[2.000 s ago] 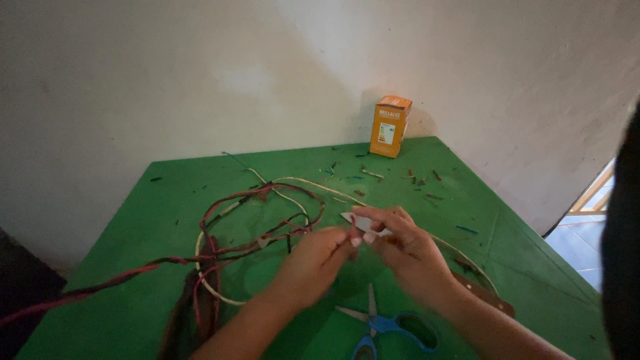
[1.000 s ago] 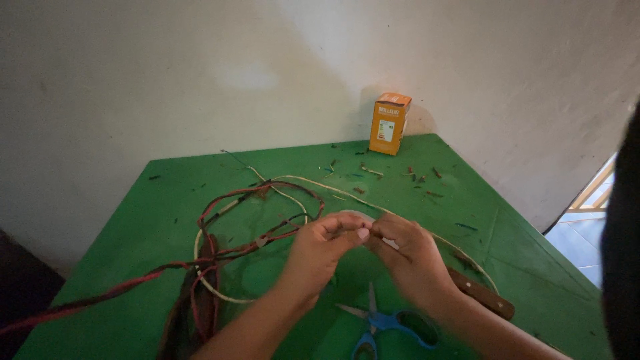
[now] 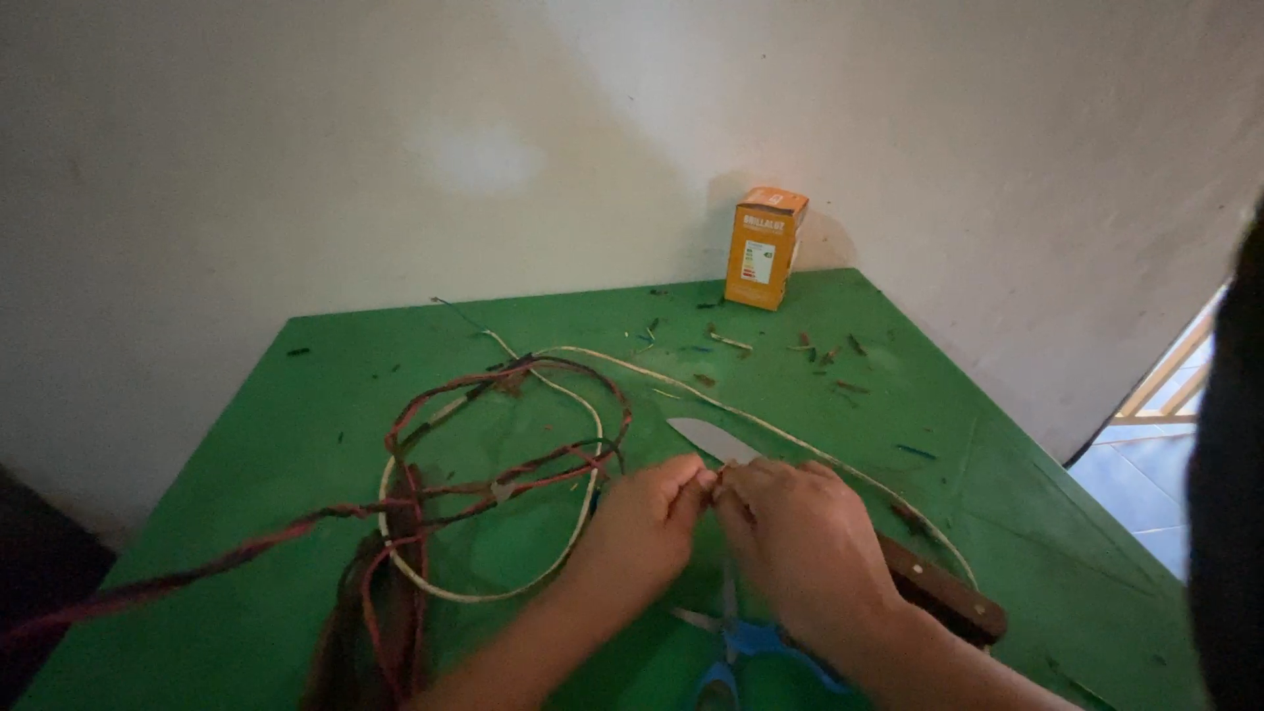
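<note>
My left hand (image 3: pixel 647 518) and my right hand (image 3: pixel 805 533) meet fingertip to fingertip over the table, pinching a small reddish piece that looks like a wire end; the fingers mostly hide it. A knife with a wide blade (image 3: pixel 713 438) and a riveted wooden handle (image 3: pixel 943 588) lies under my right hand, its middle covered. Blue-handled scissors (image 3: pixel 731 642) lie open below my hands. Left of my left hand, red and black twisted wires (image 3: pixel 464 499) lie looped with a pale cable (image 3: pixel 583 523).
An orange light bulb box (image 3: pixel 762 252) stands at the back of the green table (image 3: pixel 247 474), near the wall. Scraps of cut insulation (image 3: pixel 731 342) are scattered across the back right. The twisted wires run off the left side, over a dark brown item (image 3: pixel 346 632).
My hands have moved down and closer together, and the knife's blade now shows beyond them. The scissors and bulb box have stayed in place.
</note>
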